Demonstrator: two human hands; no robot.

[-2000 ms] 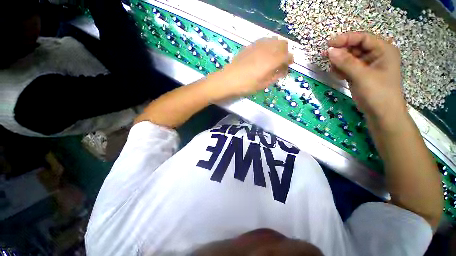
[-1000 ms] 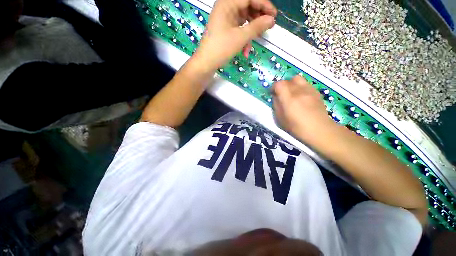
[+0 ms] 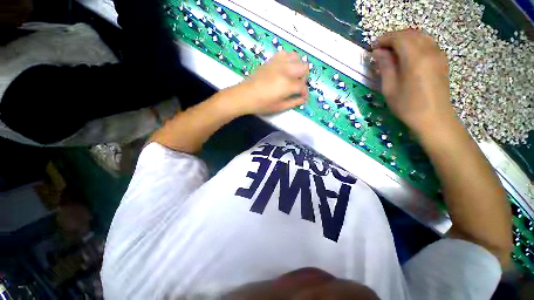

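Note:
Green circuit boards [image 3: 328, 111] with many dark parts with pale tops lie between the rails. My left hand [image 3: 280, 83] is over the boards with its fingers curled down; its fingertips are turned away, so I cannot see whether they hold anything. My right hand [image 3: 413, 76] is above the far rail at the near edge of a heap of loose cream-white components [image 3: 492, 76]. Its thumb and fingers are bent towards each other; any small piece between them is too blurred to tell.
The far pale rail [image 3: 304, 29] and the near rail [image 3: 351, 149] run diagonally beside the boards. The heap lies on a dark green surface [image 3: 334, 14]. A seated person's dark sleeve [image 3: 64, 105] is close on my left. A pale bundle [image 3: 108, 157] lies below it.
My right hand has moved from over the boards up to the heap's edge. My left hand has come down and back from the far rail to over the boards.

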